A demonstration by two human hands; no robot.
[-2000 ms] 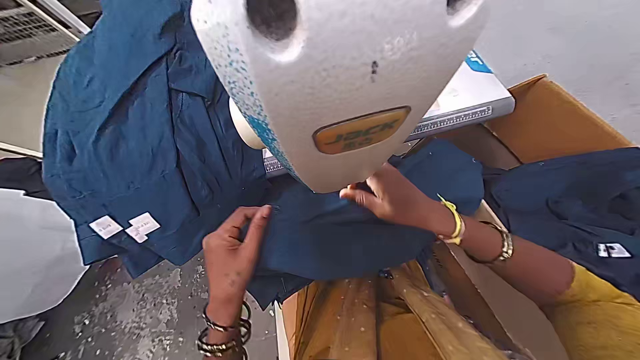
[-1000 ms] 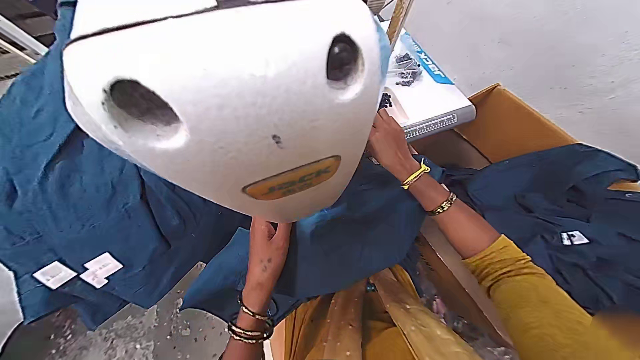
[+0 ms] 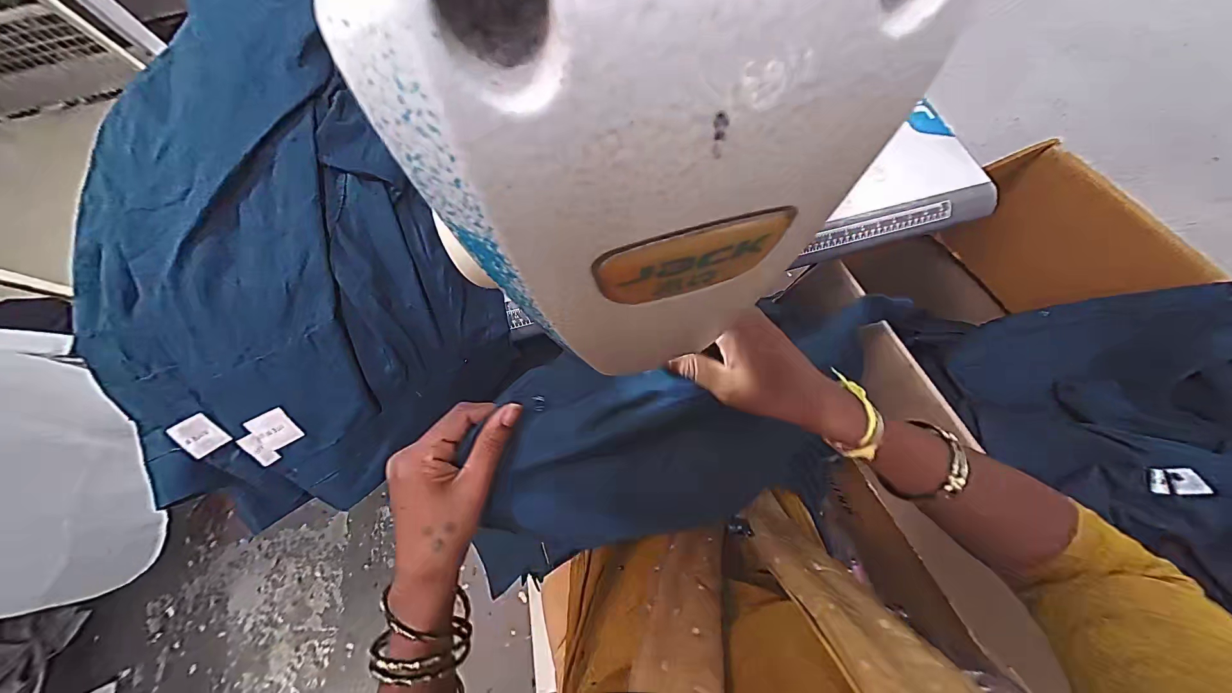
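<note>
A white Jack sewing machine head (image 3: 674, 173) fills the upper middle and hides its needle area. Below it lies a dark blue cloth garment piece (image 3: 616, 462), with a small round button or buttonhole near its left edge. My left hand (image 3: 443, 472) pinches that left edge between thumb and fingers. Under the machine's lower tip, my right hand (image 3: 760, 375) grips the cloth's upper edge, its fingertips partly hidden. A stack of blue garments (image 3: 260, 260) with white paper tags (image 3: 199, 435) hangs at the left.
Behind my right hand is the machine bed with a printed ruler (image 3: 881, 229). A cardboard box (image 3: 1088, 221) stands at the right, dark blue garments (image 3: 1107, 404) draped over it. A white rounded surface (image 3: 72, 481) is at the far left, above a speckled floor (image 3: 250, 577).
My right hand has come back from beside the machine bed to the cloth under the machine head. My left hand, partly hidden a second ago, shows at the cloth's left edge. The view has shifted.
</note>
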